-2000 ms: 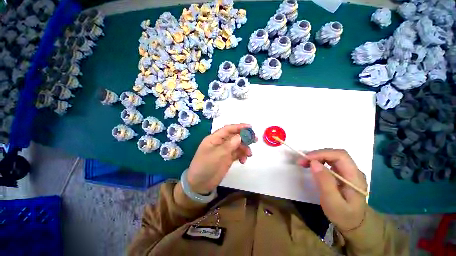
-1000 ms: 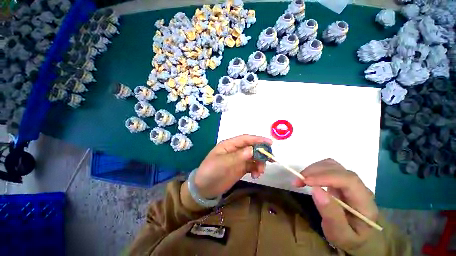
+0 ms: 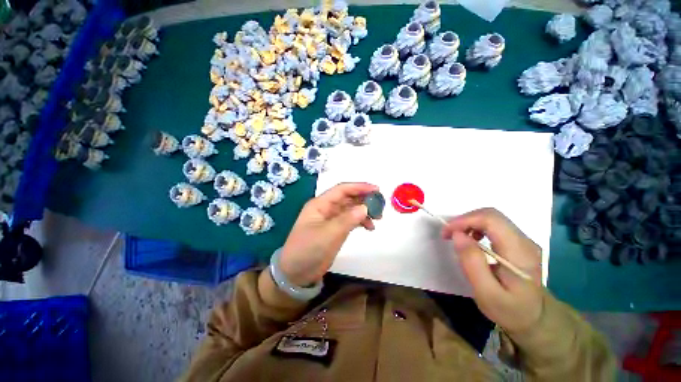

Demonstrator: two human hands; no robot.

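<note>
My left hand [image 3: 323, 227] holds a round dark grey cap [image 3: 375, 204] between thumb and fingers, just left of the red dish. My right hand [image 3: 499, 261] holds a thin pale wooden stick [image 3: 437, 217] in a pen-like grip. The stick's tip is at the red dish [image 3: 408, 198], over its right part. The dish lies on the white sheet [image 3: 463, 168] on the green table. Whether the tip touches the liquid cannot be told.
Grey-and-yellow pieces [image 3: 261, 82] lie heaped at centre left. Pale ruffled bodies [image 3: 414, 70] stand in rows behind the sheet. Dark caps [image 3: 608, 195] and pale bodies [image 3: 608, 108] are heaped at right. Joined pieces [image 3: 230, 183] lie at left near a blue tray [image 3: 46, 142].
Compared with one second ago, the stick's tip has moved from the cap back to the red dish. The cap has turned in my left hand. The view has shifted slightly.
</note>
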